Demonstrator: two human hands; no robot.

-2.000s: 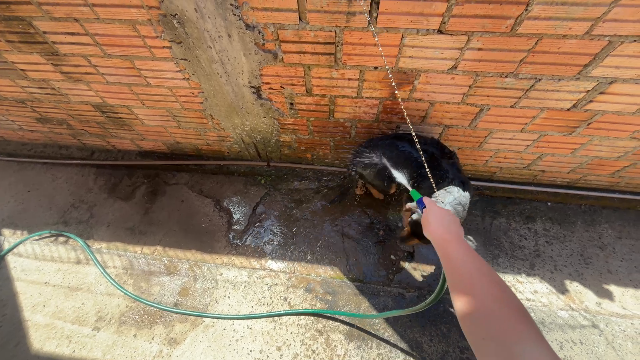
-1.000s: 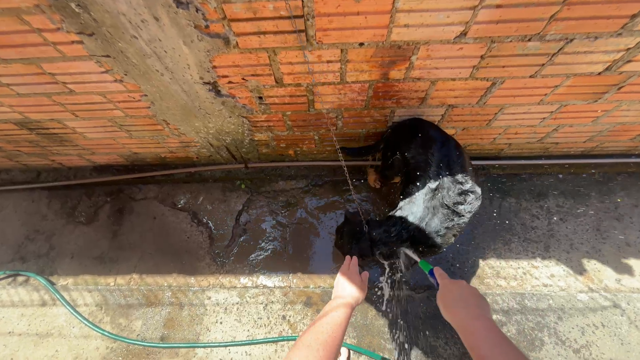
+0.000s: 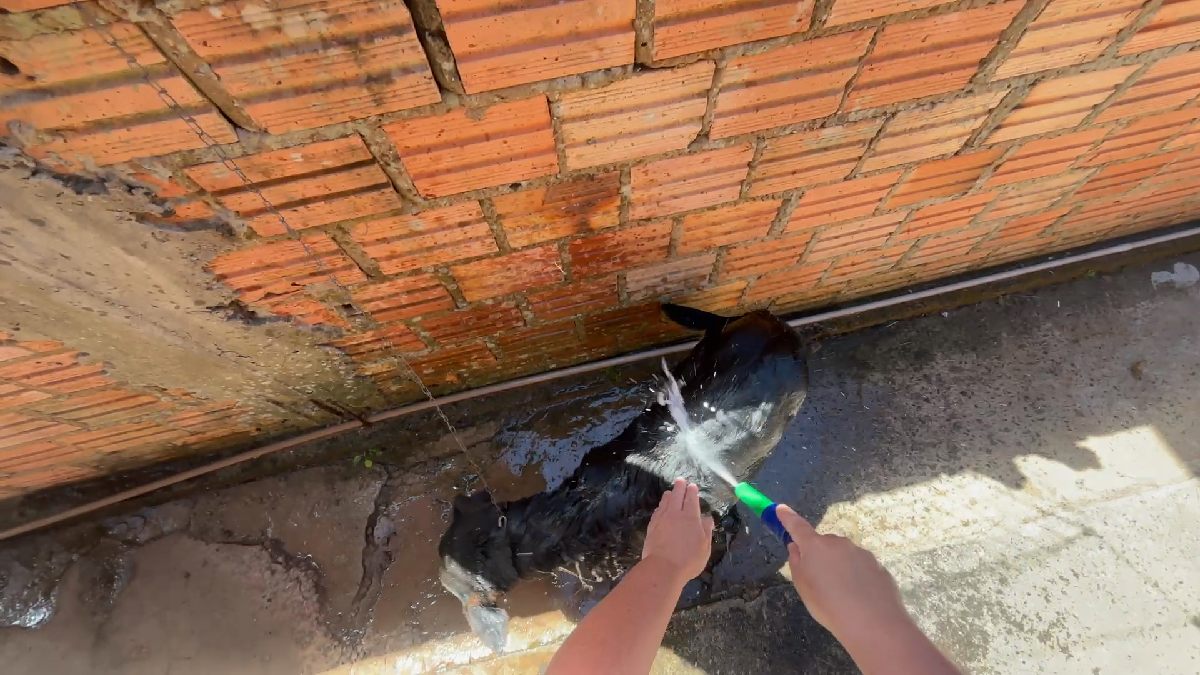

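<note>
A wet black dog (image 3: pixel 600 497) stands side-on by the brick wall, head at the lower left and rump near the wall. In my right hand (image 3: pixel 839 572) is a green and blue hose nozzle (image 3: pixel 761 511), spraying water (image 3: pixel 703 450) over the dog's back and hindquarters. My left hand (image 3: pixel 679 531) lies at the dog's side, just left of the nozzle, fingers extended and holding nothing; whether it touches the coat is hard to tell. A thin metal chain (image 3: pixel 441 412) runs from the upper left down to the dog's neck. The hose behind the nozzle is hidden.
The hollow-brick wall (image 3: pixel 656 187) rises behind the dog, with a rough cement column (image 3: pixel 169 291) at left. A thin pipe (image 3: pixel 281 454) runs along the wall's base. The concrete floor (image 3: pixel 937 375) is cracked and wet around the dog, sunlit at lower right.
The spray has moved from around the dog's head to its back and hindquarters. My left hand has left the head for the dog's side. The dog's head now points lower left; the view has shifted.
</note>
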